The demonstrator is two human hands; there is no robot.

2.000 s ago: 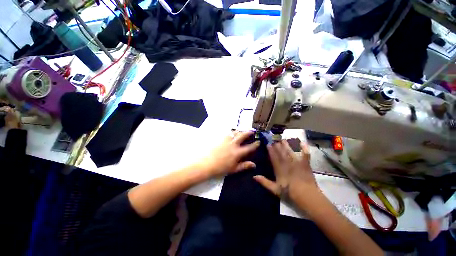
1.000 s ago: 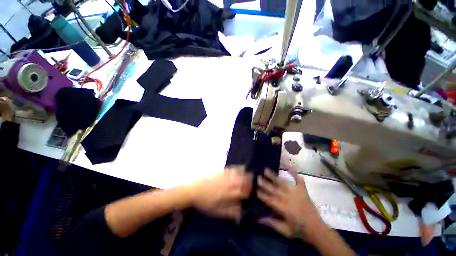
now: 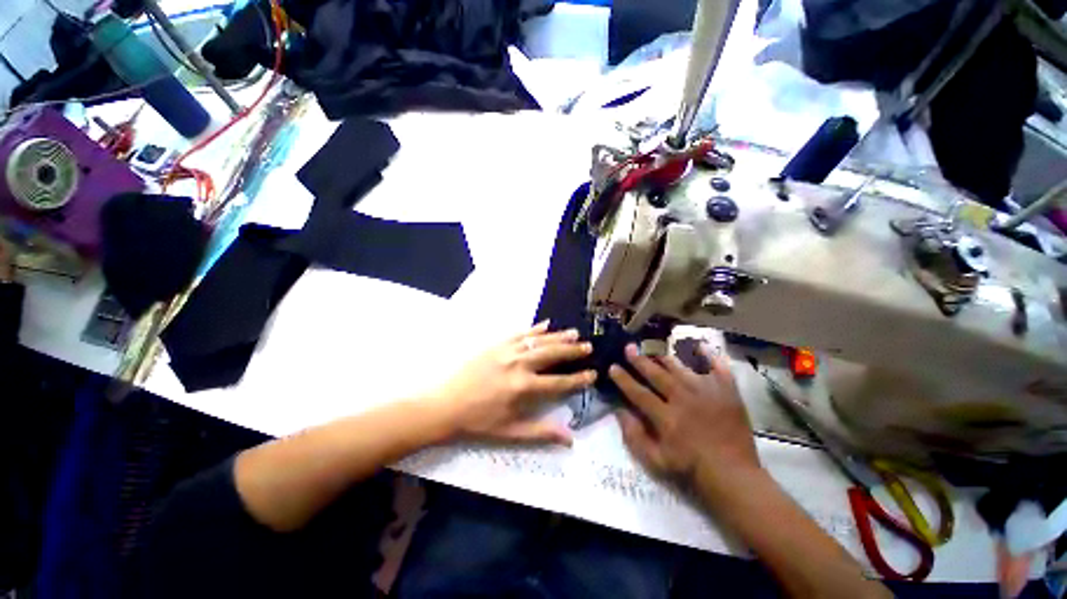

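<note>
A black cloth strip (image 3: 568, 269) lies under the left end of the cream sewing machine head (image 3: 638, 263) and runs back past its left side. My left hand (image 3: 515, 380) lies flat with fingers spread, its fingertips on the strip's near left part. My right hand (image 3: 690, 415) lies with its fingertips on the cloth just right of them, close in front of the needle area. A small greyish part shows between my hands. The presser foot and needle are mostly hidden.
Stacked black cut pieces (image 3: 392, 252) lie at left on the white table (image 3: 351, 374). Shears (image 3: 889, 515) and a small red-orange object (image 3: 803, 360) are right of the bed. A purple machine (image 3: 88, 176) stands far left, and black cloth (image 3: 410, 59) lies at the back.
Both hands moved from the table's front edge back up to the needle area. The strip, which hung toward my lap, now extends mostly behind the needle. The view has shifted slightly.
</note>
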